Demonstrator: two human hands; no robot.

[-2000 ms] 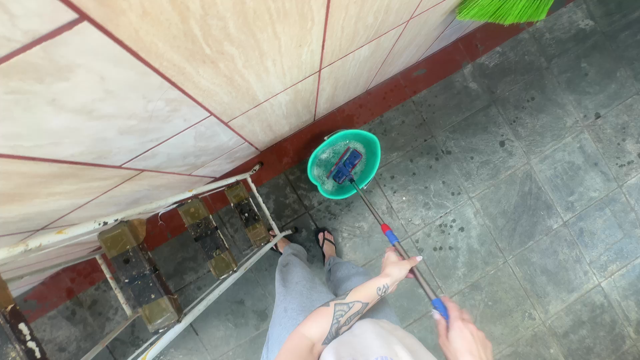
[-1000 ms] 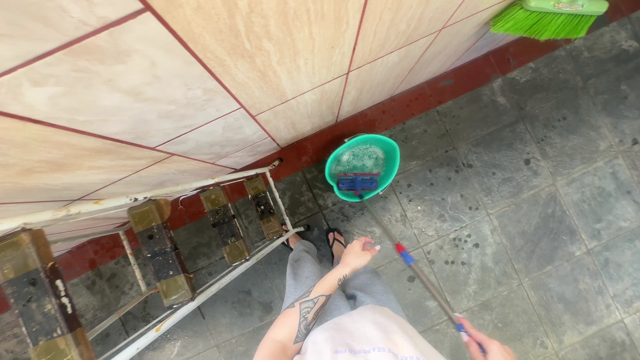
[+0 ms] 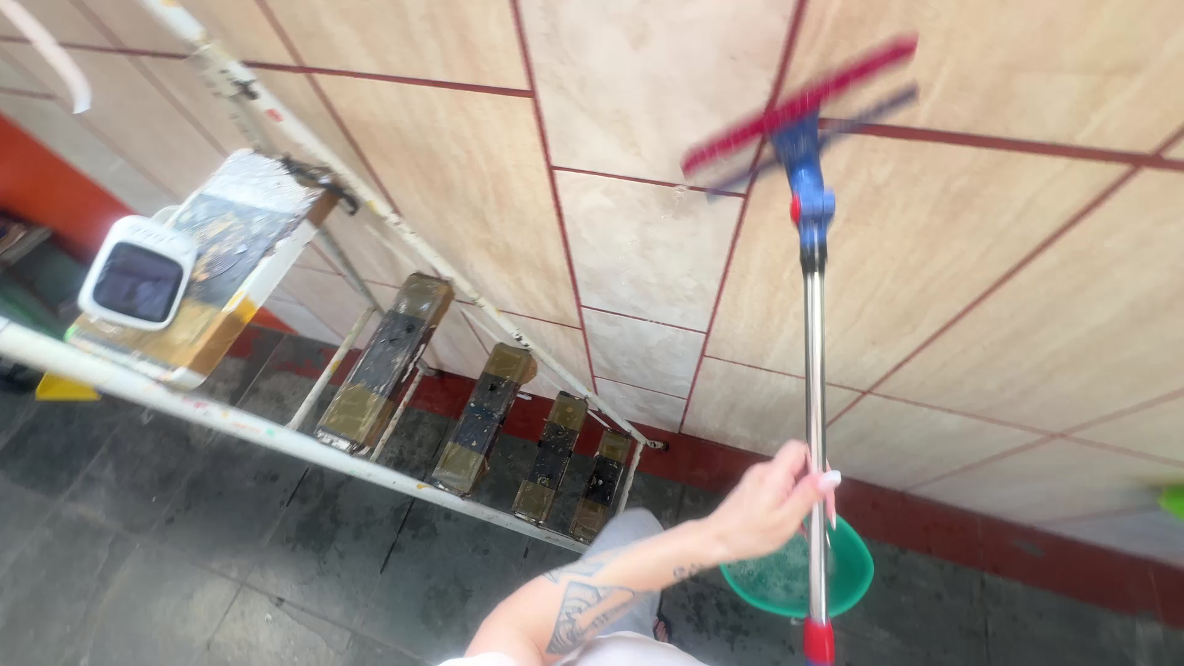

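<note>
A squeegee with a long metal pole (image 3: 815, 361) stands upright in view, its red-edged blue head (image 3: 803, 120) raised in front of the tiled wall (image 3: 638, 111) and blurred by motion. Around the middle of the pole my left hand (image 3: 775, 495) is closed. Below it, a green plastic basin (image 3: 856, 578) of sudsy water rests on the floor, partly hidden by the pole and my hand. My right hand is out of the frame; the pole's red and blue lower part (image 3: 819, 638) runs off the bottom edge. Whether the head touches the wall cannot be told.
A paint-stained metal stepladder (image 3: 277, 435) leans across the left side, with taped steps. On its top step lies a white device with a dark screen (image 3: 139, 275). Dark slate tiles (image 3: 185, 536) form the floor. Something green (image 3: 1173, 499) shows at the right edge.
The squeegee head, in the basin earlier, is now up at the wall. My left hand, off the pole one second ago, now grips it. My right hand has left the view, which has shifted up and left.
</note>
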